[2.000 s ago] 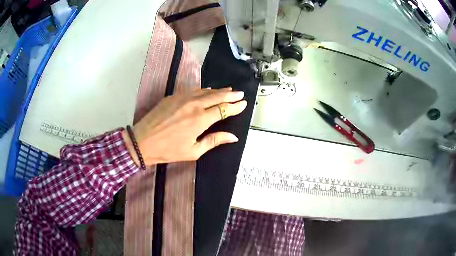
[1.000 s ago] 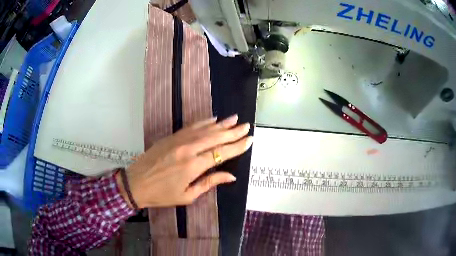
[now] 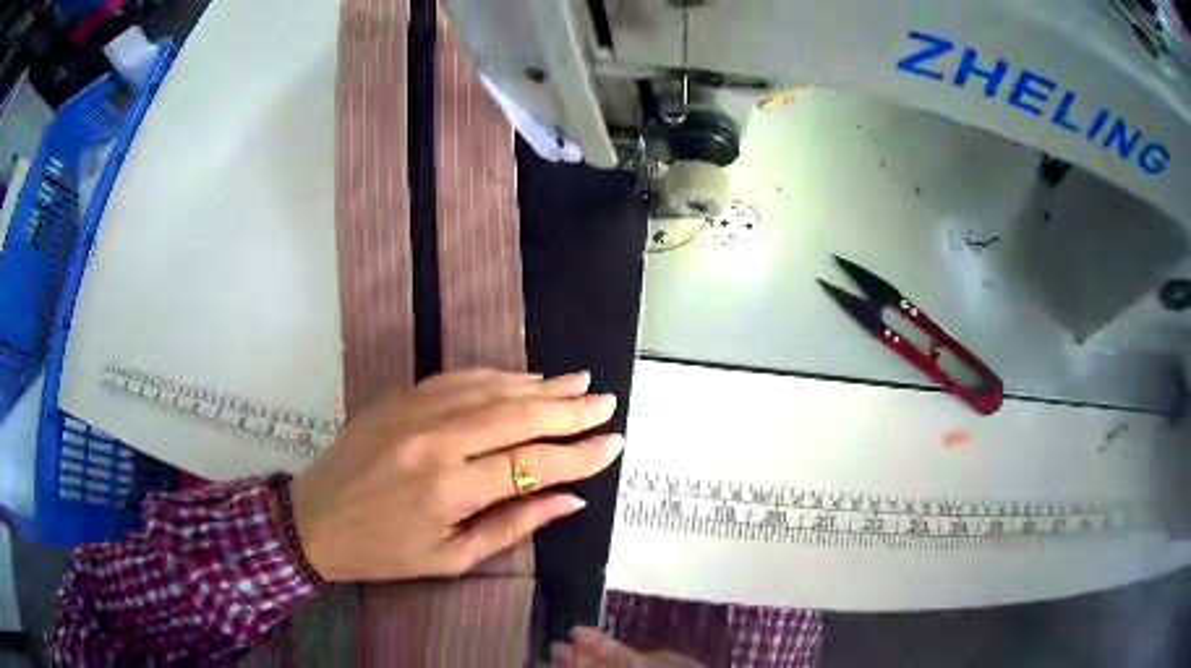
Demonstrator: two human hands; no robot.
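Note:
A long fabric band, its pink-brown striped face [image 3: 479, 235] up with a dark stripe along it, lies on the machine table. Its black part [image 3: 581, 281] runs along the right, with its edge at the lit presser foot of the sewing machine [image 3: 1045, 98]. My left hand [image 3: 451, 476] lies palm down across the band, fingers spread onto the black part. My right hand [image 3: 611, 649] shows only as fingers at the bottom edge, at the black part's lower end; the rest is cut off, and its grip is unclear.
Red-handled snips [image 3: 921, 342] lie on the machine bed, right of the needle area. A small orange scrap [image 3: 956, 439] lies near them. A printed ruler tape [image 3: 849, 512] runs along the table's front. A blue slatted basket [image 3: 98, 457] stands at the table's left.
The band has moved away from me past the presser foot; its cross seam is higher in view. My left hand stays flat on it. My right fingers have appeared at the bottom. The camera view has shifted slightly.

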